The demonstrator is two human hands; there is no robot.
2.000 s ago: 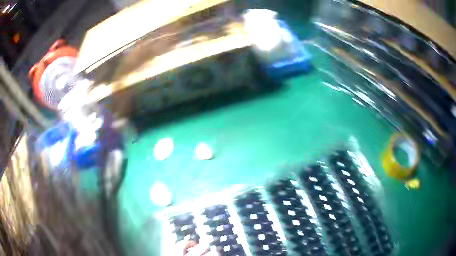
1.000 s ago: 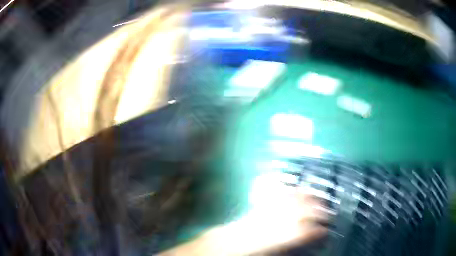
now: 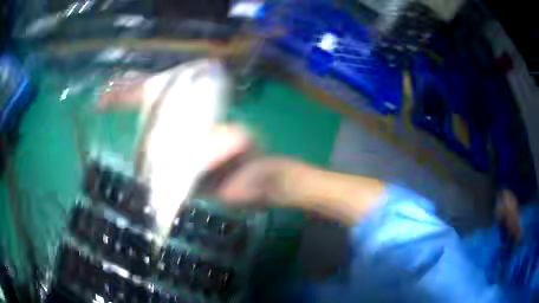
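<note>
The view is strongly blurred. My right hand [image 3: 254, 177], with a light blue sleeve, reaches in from the right and is closed around a milky white squeeze bottle [image 3: 183, 118]. The bottle's narrow tip points down over a clear tray [image 3: 112, 269] with rows of small black round parts [image 3: 118, 192]. Whether the tip touches a part cannot be told. A blurred skin-toned shape [image 3: 121, 92] shows left of the bottle; I cannot tell whether it is my left hand.
The green mat [image 3: 295, 118] lies around the tray. Glossy stacked trays [image 3: 130, 38] cross the top left. A blue bin edge [image 3: 15, 89] is at far left. Blue plastic pallets [image 3: 354, 65] stand beyond the bench edge. Another person's hand [image 3: 508, 213] shows at far right.
The view has swung right, to the pallets and floor. The white bottle in my right hand is now in view over the tray. The tan box and white discs have left the picture.
</note>
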